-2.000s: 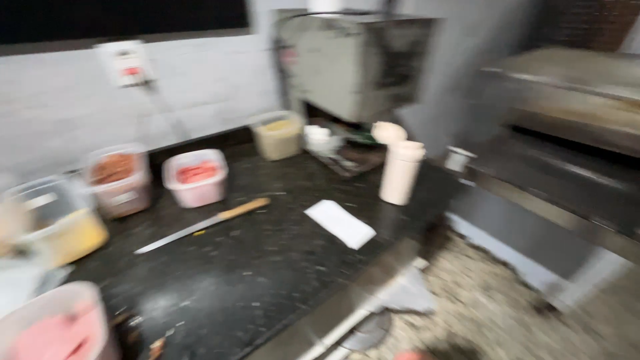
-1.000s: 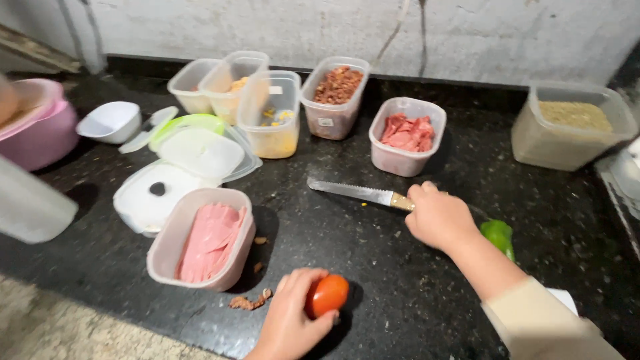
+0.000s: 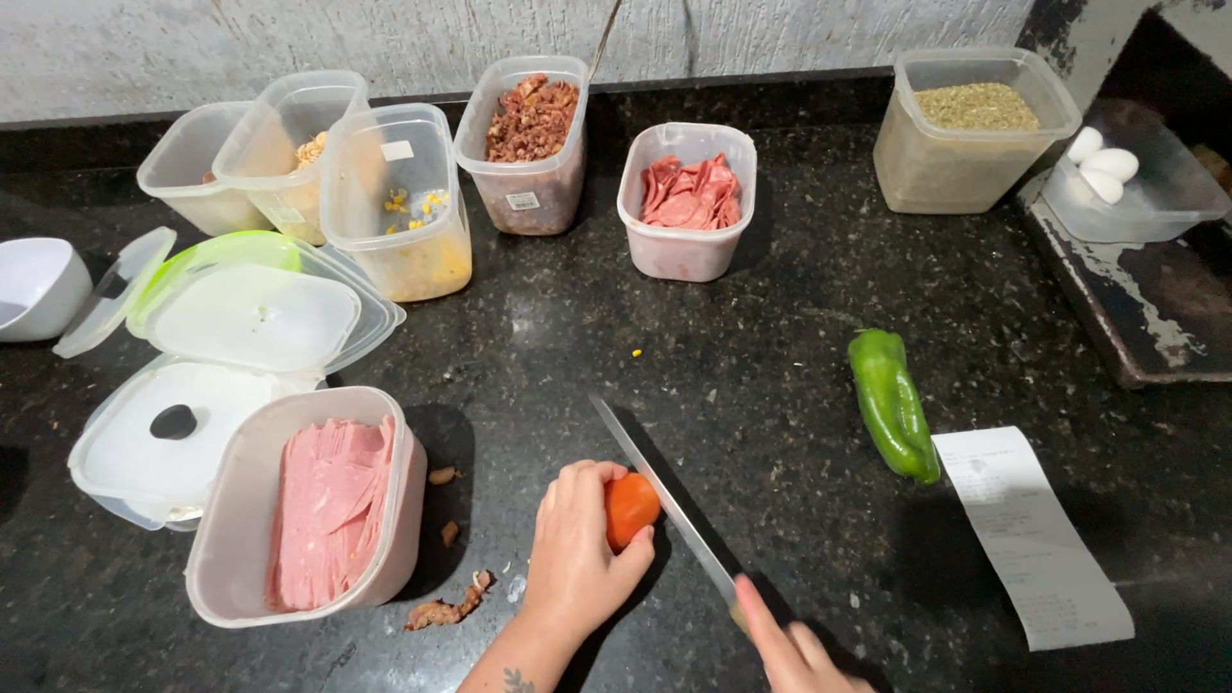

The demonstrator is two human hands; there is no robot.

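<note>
My left hand [image 3: 582, 549] grips a red tomato [image 3: 630, 512] on the dark stone counter, fingers over its left side and thumb at its lower right. My right hand [image 3: 794, 645] is shut on the handle of a long knife [image 3: 679, 510]. The blade runs up and to the left, close by the tomato's right side; whether it touches the skin I cannot tell. A green bell pepper [image 3: 890, 404] lies to the right, its lower end at a printed paper slip [image 3: 1035, 539]. Left of my left hand stands a plastic tub [image 3: 404, 539] of sliced ham [image 3: 332, 510].
Along the wall stand tubs of corn [image 3: 448, 226], crumbled meat [image 3: 523, 202], sliced cured meat [image 3: 683, 252] and dried herbs [image 3: 938, 173]. Lids [image 3: 255, 313] lie at left beside a white bowl [image 3: 38, 289]. Eggs [image 3: 1107, 164] sit in a container at right. Meat scraps [image 3: 452, 606] lie near the ham tub.
My right hand has lifted the knife, which lay on the counter one second ago, and brought it beside the tomato. My left hand still holds the tomato.
</note>
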